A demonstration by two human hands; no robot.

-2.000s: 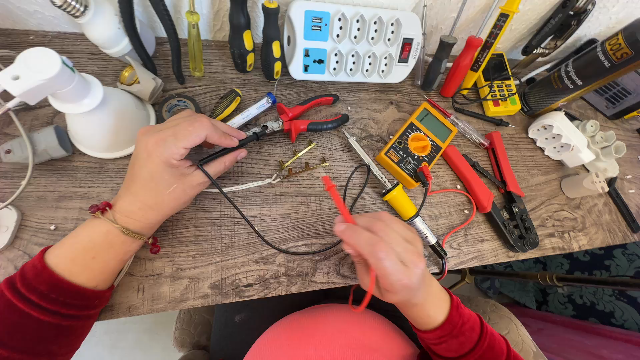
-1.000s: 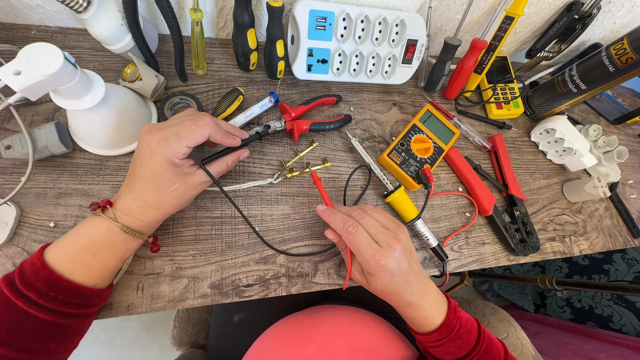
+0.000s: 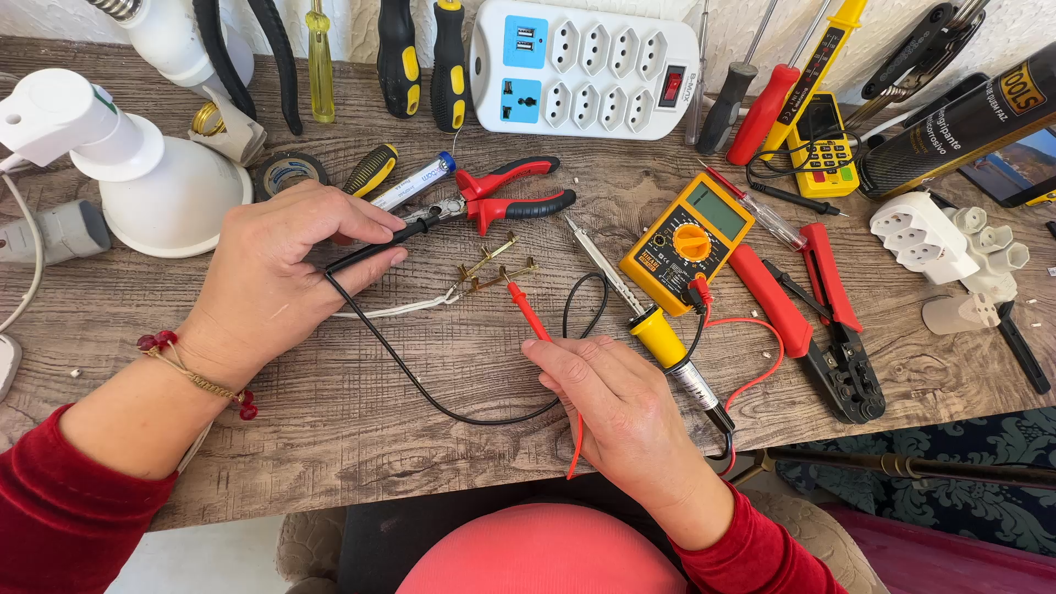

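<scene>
My left hand (image 3: 289, 260) grips a black test probe (image 3: 384, 241), its front end beside the jaws of red-handled pliers (image 3: 487, 196). With my right hand (image 3: 615, 404) I hold a red test probe (image 3: 528, 309), its tip at the brass contact strips (image 3: 507, 275); whether it touches them I cannot tell. A white cable (image 3: 396, 308) runs to the strips from under my left hand. The leads belong with a yellow multimeter (image 3: 689, 239), whose screen shows no readable figure. A soldering iron (image 3: 656, 330) with a yellow collar lies between the strips and the multimeter.
A white power strip (image 3: 582, 70) stands at the back among screwdrivers. Red-handled crimping pliers (image 3: 825, 338) lie right of the soldering iron, near white socket adapters (image 3: 920, 235). A white lamp holder (image 3: 161, 186), black tape (image 3: 290, 173) and a solder tube (image 3: 417, 181) lie left and behind.
My right hand has brought the red probe's tip up and left to the brass strips, and the probe now leans to the left. My left hand has stayed in place with the black probe.
</scene>
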